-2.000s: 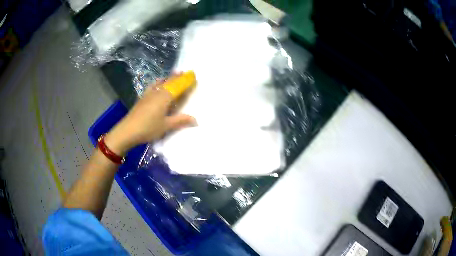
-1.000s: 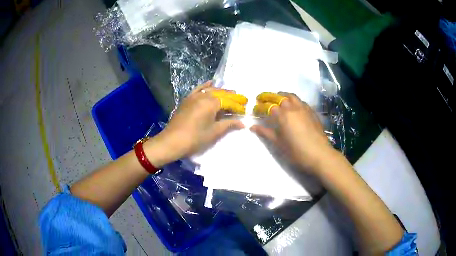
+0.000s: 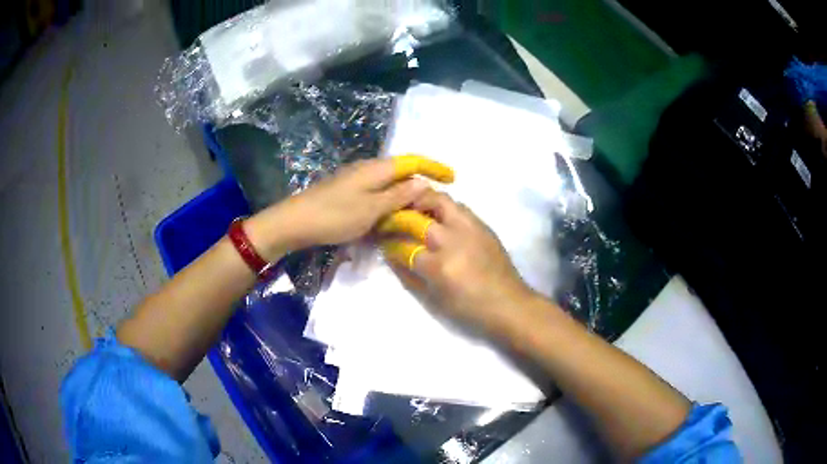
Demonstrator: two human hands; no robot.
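A stack of whitish film sheets (image 3: 490, 145), glaring bright, lies on crumpled clear plastic wrap (image 3: 317, 127), its lower left sheets fanned out unevenly. My left hand (image 3: 363, 195), with yellow finger cots and a red bracelet at the wrist, is over the stack's left edge. My right hand (image 3: 453, 258), also with yellow finger cots, meets it there, fingers touching or overlapping. The fingertips are partly hidden and glare washes out the sheets, so I cannot tell if either hand grips a sheet.
A blue bin (image 3: 195, 231) with clear film in it is at lower left. A white mat (image 3: 694, 353) is at lower right. Black trays (image 3: 716, 172) with white labels stand at right. A wrapped whitish pack (image 3: 272, 54) lies at top left. Part of another person's hand (image 3: 817, 122) shows at the right edge.
My right hand has come in from the right, first onto the stack, then left against my left hand. The lower sheets have become fanned out. The phones seen earlier are out of view.
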